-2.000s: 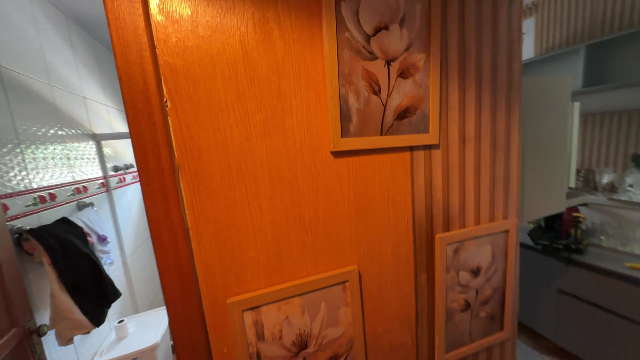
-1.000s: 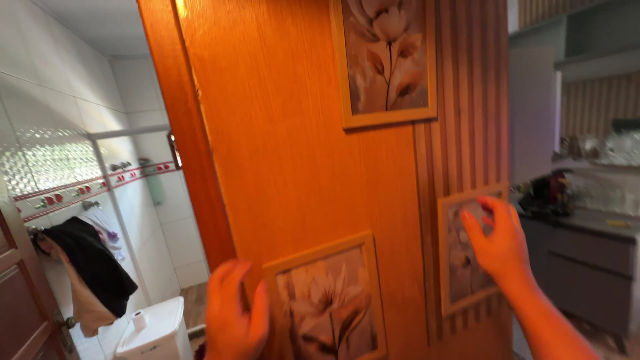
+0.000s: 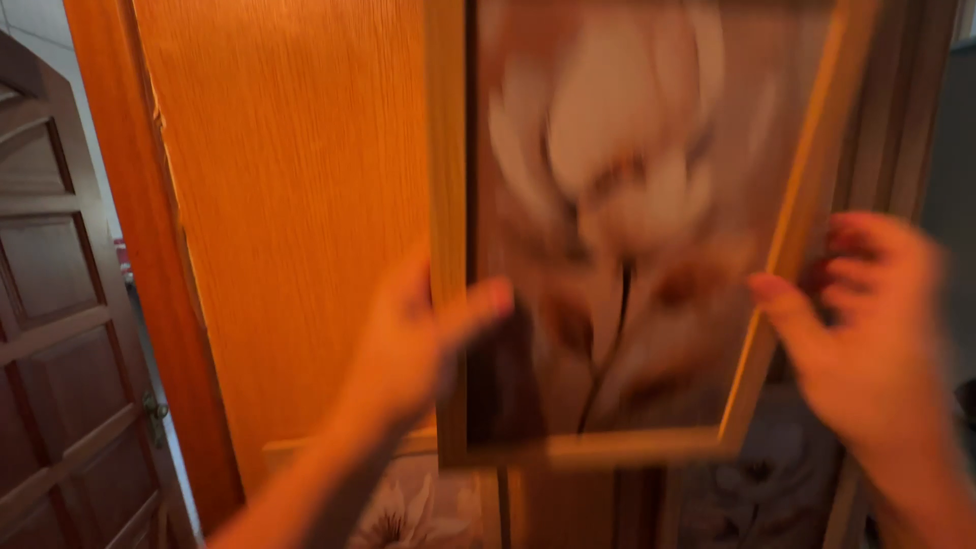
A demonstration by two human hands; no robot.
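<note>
A wood-framed flower picture fills the middle and right of the view, its upper part cut off at the top. My left hand grips its left side, thumb over the frame's front and fingers out of sight behind. At the right edge, my right hand has its thumb on the frame and its fingers curled around behind. Both hands are blurred. Lower down, a second framed flower picture shows at the bottom centre, partly covered by the held one. A third flower picture is at the lower right, dim and partly covered.
An orange wood-grain panel lies behind the left hand, with a door frame along its left edge. A panelled wooden door with a metal handle stands at the far left. Vertical slats run at the right.
Both hands have moved up from near the two lower pictures and taken hold of the upper picture by its sides. That picture now looks much larger. The view has moved in closer.
</note>
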